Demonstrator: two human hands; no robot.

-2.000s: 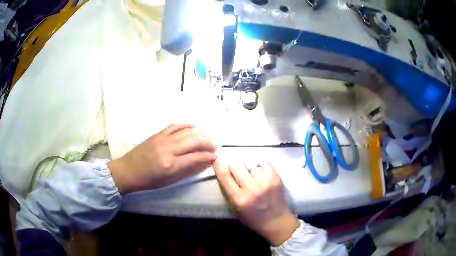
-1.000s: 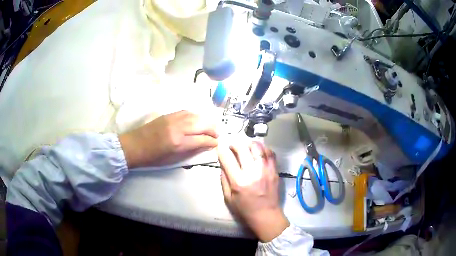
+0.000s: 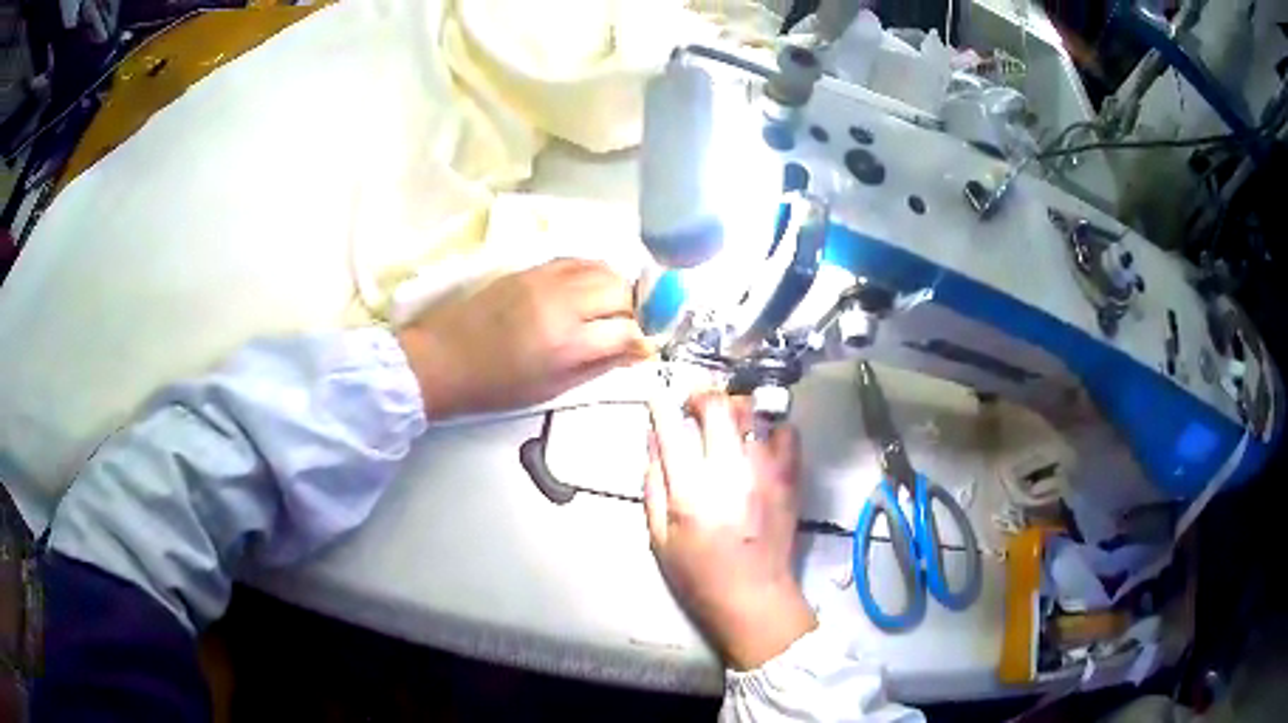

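Observation:
The cream-white panel [image 3: 226,240] covers the table left of the machine and bunches up behind my left hand. My left hand [image 3: 530,336] presses flat on the cloth edge just left of the needle area. My right hand [image 3: 728,530] lies in front of the presser foot [image 3: 692,356], fingers towards it, thumb side near the left fingertips. Glare hides whether either hand pinches the cloth. The lockstitch machine [image 3: 975,297] stands at the right, its lamp [image 3: 682,163] glowing over the needle.
Blue-handled scissors [image 3: 915,544] lie right of my right hand. An orange-edged box [image 3: 1024,605] with scraps stands beyond them. Thread scraps [image 3: 1038,473] lie near the machine base. A dark outlined slot [image 3: 548,466] shows in the table before my left hand. Orange-yellow sheet [image 3: 156,71] shows at far left.
Both hands have moved up to the presser foot, the cloth edge with them. More of the dark slot in the table shows. The machine appears lower and further right as the view shifts.

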